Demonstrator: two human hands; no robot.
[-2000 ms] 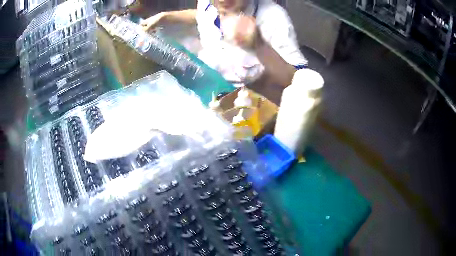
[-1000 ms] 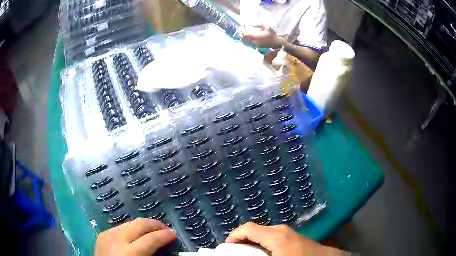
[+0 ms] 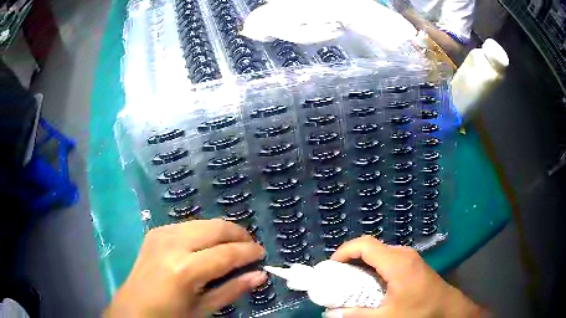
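A stack of clear trays stands in front of me, with dark round parts in columns down its side. My right hand is closed around a white nozzle bottle, its pointed tip to the left. My left hand is at the stack's lower front, fingers curled, thumb and fingertips close to the tip. Something dark shows between its fingers; I cannot tell whether it is a held part. A white cloth or glove lies on top of the stack.
A large white bottle stands behind right, by a partly hidden blue bin. The green mat reaches round the stack. A blue stool is at the left. Part of a person shows at the upper right.
The view has swung down and closer to the stack, which sits higher in the picture. Both hands show more fully, and the nozzle tip is now clearly seen near my left fingers.
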